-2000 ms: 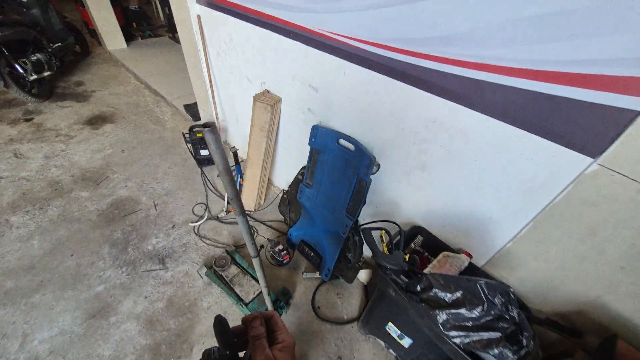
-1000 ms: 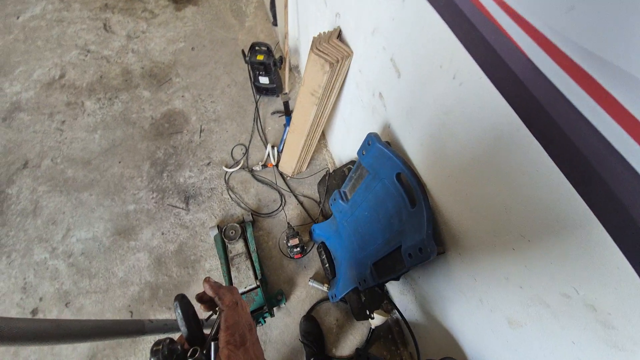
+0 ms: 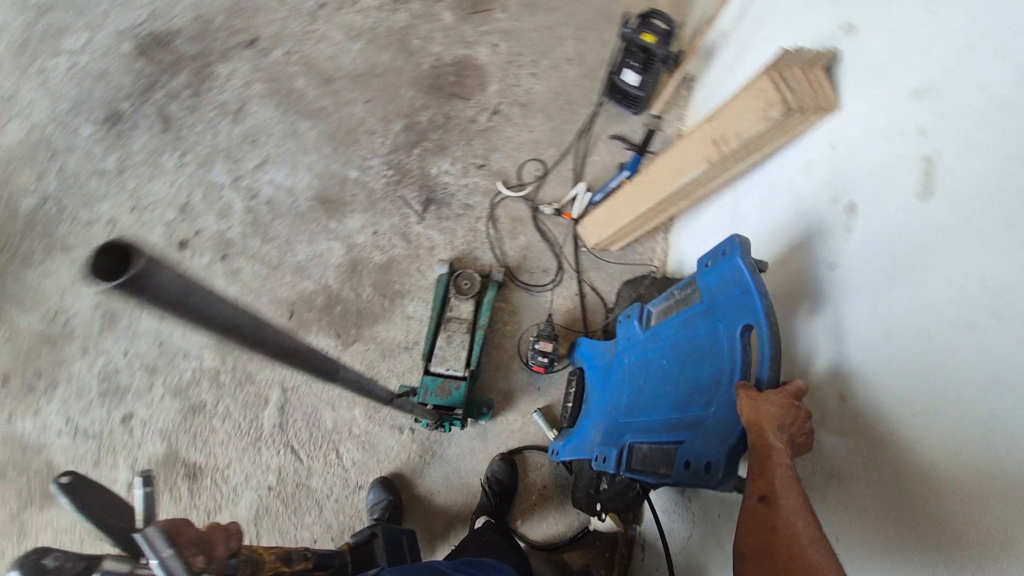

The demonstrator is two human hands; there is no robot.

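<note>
My right hand grips the edge of a blue plastic mechanic's creeper at its slot handle; the creeper leans by the white wall. Low on the left, my left hand is closed around a yellow and black power tool, with metal sockets or bars beside the fingers; which of these it holds cannot be fully told. A green floor jack stands on the concrete in the middle, and a long grey metal pipe slants up and left from its rear end.
Long cardboard or wooden strips lean on the wall. Behind them stands a black pressure washer. Cables coil on the floor near a small black and red tool. My shoes are near the bottom.
My right hand has come into view and taken hold of the creeper's edge. The pipe, by a hand at the lower left a second ago, now slants from the jack. The view has turned downward.
</note>
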